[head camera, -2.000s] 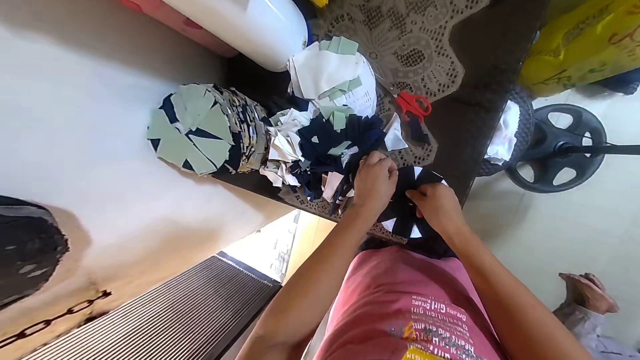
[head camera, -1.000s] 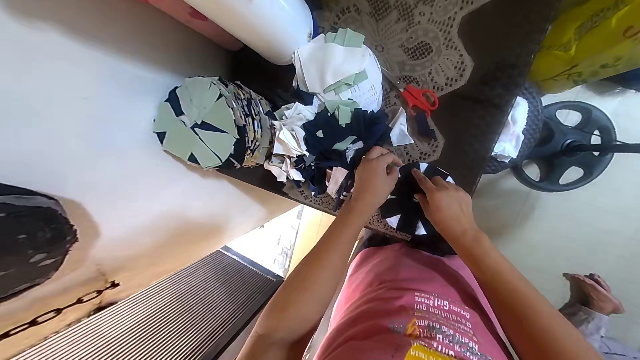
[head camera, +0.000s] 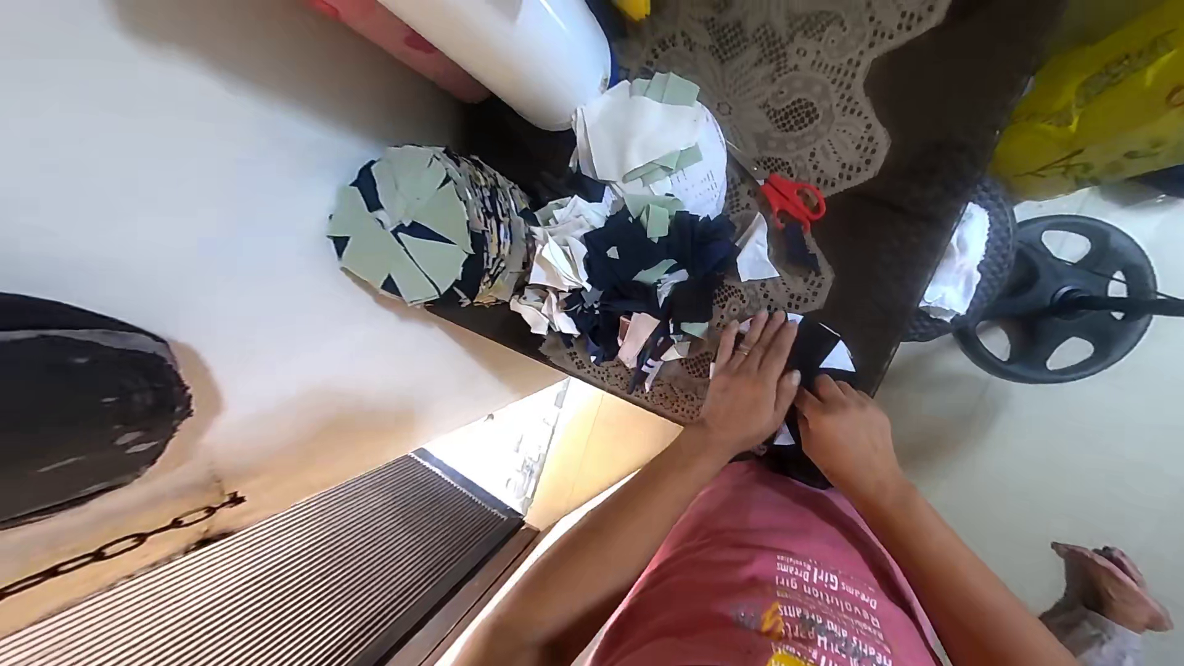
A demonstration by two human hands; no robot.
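Dark fabric pieces [head camera: 814, 344] radiate over a white round at the table's near edge, partly hidden by both hands. Flat on its left side lies my left hand [head camera: 749, 384], a ring on one finger. My right hand [head camera: 844, 425] has curled fingers at the lower right part of the round; whether they pinch a piece is hidden. Left of the hands is a heap of navy, white, green and pink fabric scraps [head camera: 638, 268]. A tall stack of layered rounds [head camera: 416, 227] stands beyond it. Red-handled scissors [head camera: 793, 199] rest on the lace cloth.
A white round with scraps [head camera: 657, 139] lies behind the heap, near a white cylindrical container [head camera: 527, 55]. The lace tablecloth [head camera: 786, 83] covers part of the dark table. To the right are a woven basket [head camera: 962, 259], a yellow bag [head camera: 1091, 111] and another person's foot [head camera: 1115, 587].
My left hand has gone from bent fingers at the round's left edge to lying flat over it. My right hand has moved lower on the round, its fingers now curled.
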